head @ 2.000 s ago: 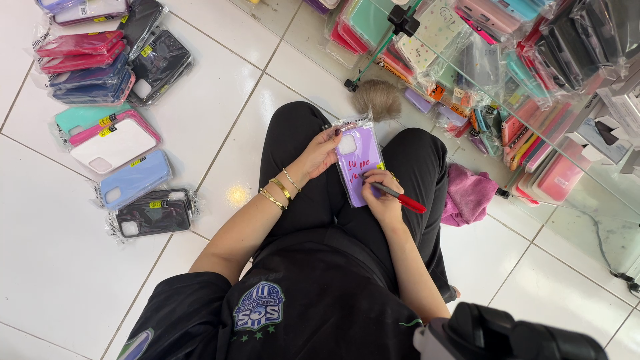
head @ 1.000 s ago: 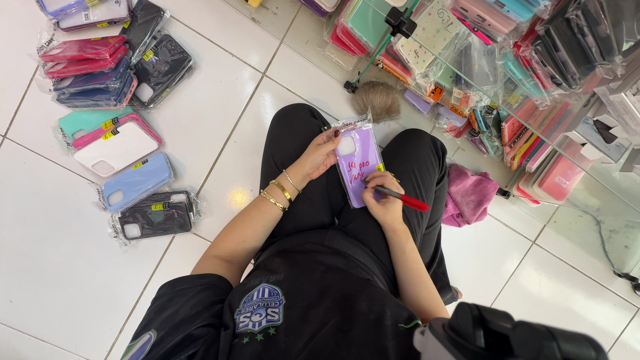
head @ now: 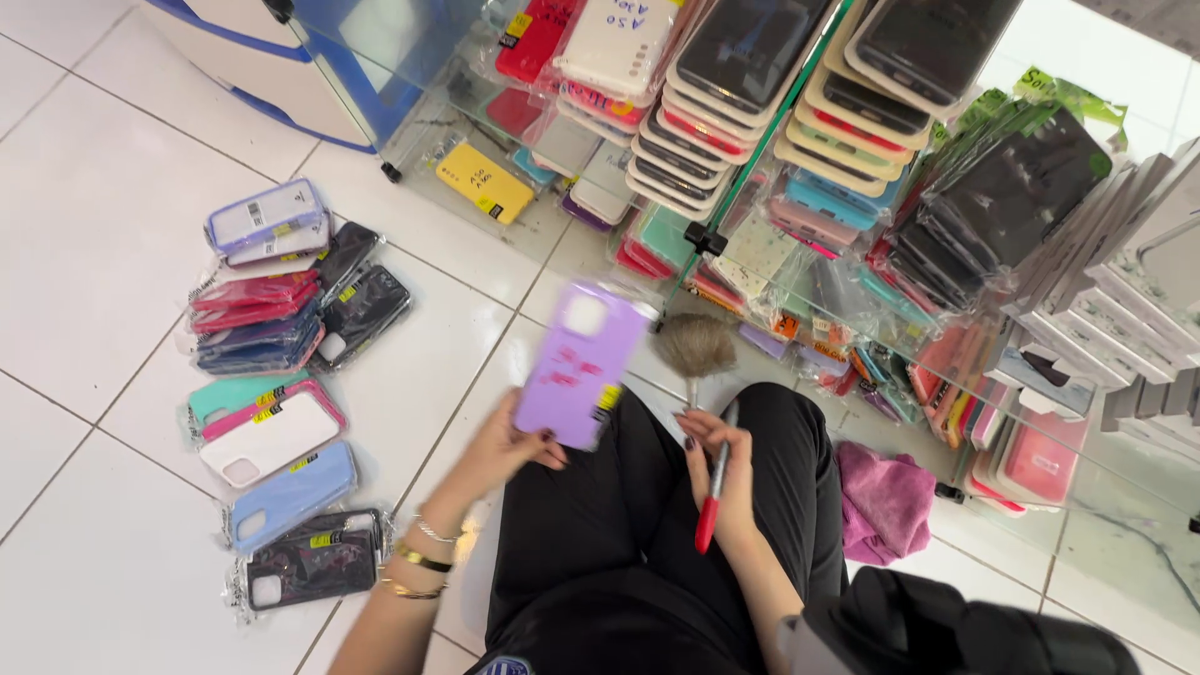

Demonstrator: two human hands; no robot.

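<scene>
My left hand (head: 530, 441) grips the lower end of a purple phone case (head: 583, 366) in clear plastic wrap, raised over the floor and my left knee. Red handwriting and a yellow tag show on the case. A marker with a red end (head: 715, 502) lies in my right hand (head: 722, 459), its red end toward me. That hand is over my lap, a short way to the right of the case. Whether its fingers also touch the pale strip or the stem of the brush-like thing (head: 695, 347) beyond them, I cannot tell.
Wrapped phone cases (head: 277, 441) lie piled on the tiled floor at left. Glass shelves (head: 703, 239) full of stacked cases span the top and right. A pink cloth (head: 881, 502) lies by my right knee. A dark object (head: 966, 623) fills the bottom right corner.
The purple case has moved away from my lap to the upper left in my left hand. My right hand and the marker have come off the case. The view has shifted toward the shelves.
</scene>
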